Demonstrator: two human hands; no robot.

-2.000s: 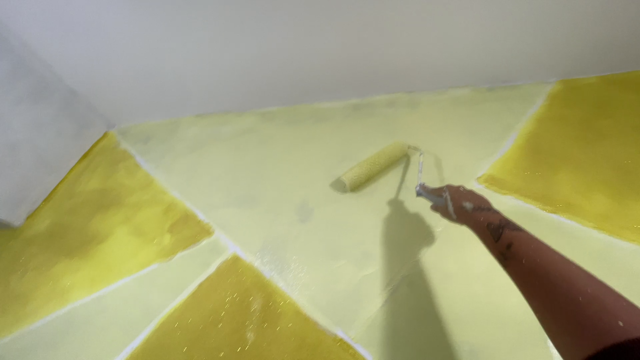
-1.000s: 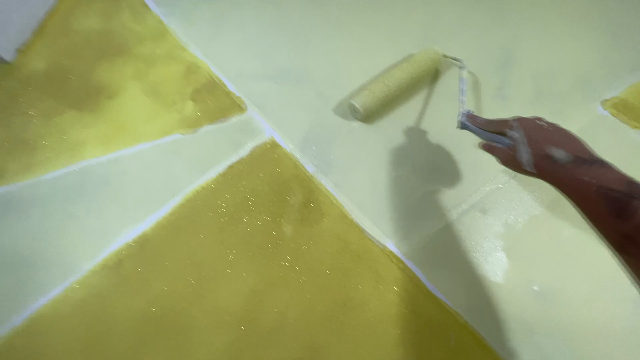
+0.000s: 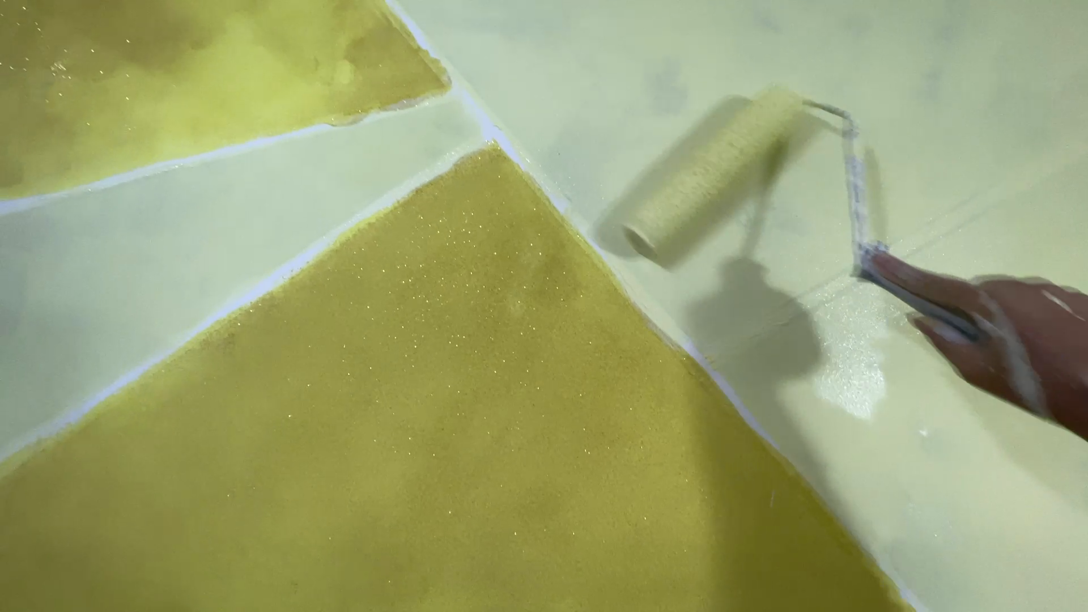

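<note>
My right hand [image 3: 1011, 331], smeared with pale paint, grips the handle of a paint roller [image 3: 718, 174] at the right of the view. The roller's sleeve is coated in pale yellow and lies slanted over the pale yellow-green part of the wall [image 3: 595, 102]. Its bent wire frame [image 3: 854, 174], spotted with paint, runs from the sleeve's upper end to the handle. A shiny wet patch of paint [image 3: 854, 365] shows left of the hand. My left hand is out of view.
Darker mustard-yellow painted shapes [image 3: 476, 382] with gold specks fill the lower middle, and another [image 3: 212, 85] is at the upper left. Thin whitish lines [image 3: 280, 276] border them. The sleeve's lower end is close to one such line. Shadows of the hand and roller fall on the wall.
The view has moved lower and closer to the wall, so its upper edge is out of sight. My right hand still holds the roller.
</note>
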